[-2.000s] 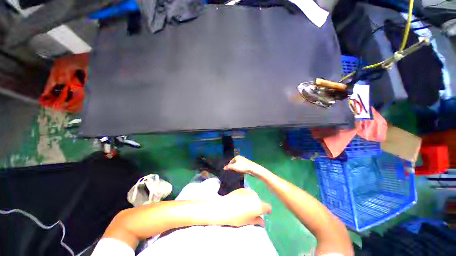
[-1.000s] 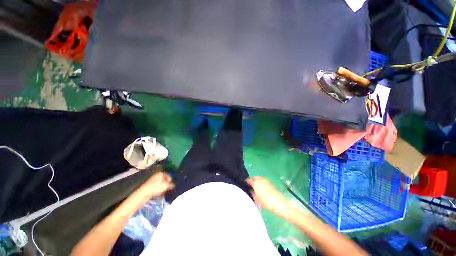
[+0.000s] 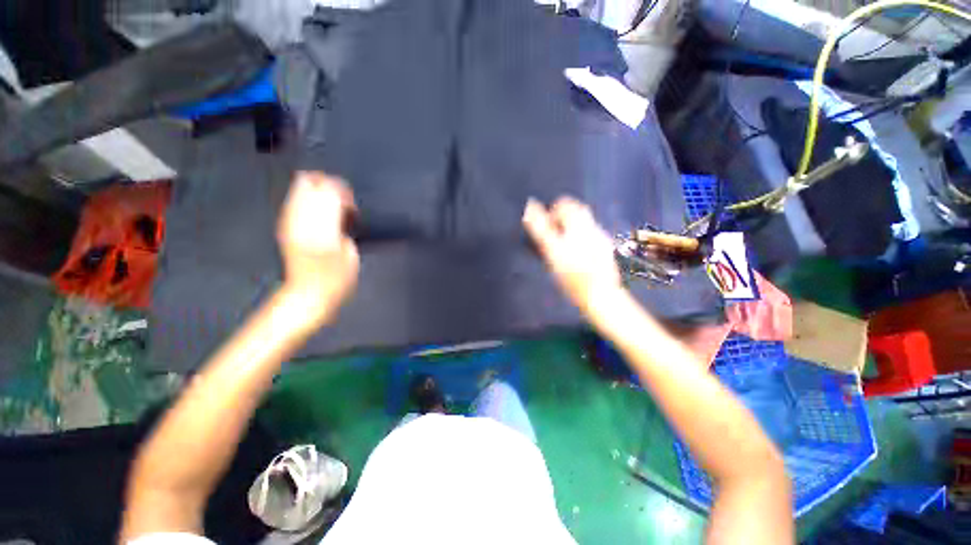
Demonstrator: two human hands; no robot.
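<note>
Dark trousers (image 3: 405, 138) are spread over the dark grey ironing table (image 3: 224, 256), legs pointing to the far edge, a dark gap or fold line down the middle. Their near edge, apparently the waistband, stretches between my two hands. My left hand (image 3: 317, 229) grips its left end, with curled, blurred fingers. My right hand (image 3: 566, 240) grips its right end, also blurred. A steam iron (image 3: 652, 256) with a tan handle rests at the table's right end, just beyond my right hand.
A yellow hose (image 3: 818, 96) runs from the iron to the upper right. A white-edged piece (image 3: 609, 96) lies at the far right. Blue crates (image 3: 820, 426) stand on the floor at right, a red bag (image 3: 117, 245) at left. A whitish container (image 3: 298, 488) stands near my left side.
The trousers, earlier hanging between my hands near my body, are now over the table. Both hands have moved forward with them. The view has shifted and shows more of the far side.
</note>
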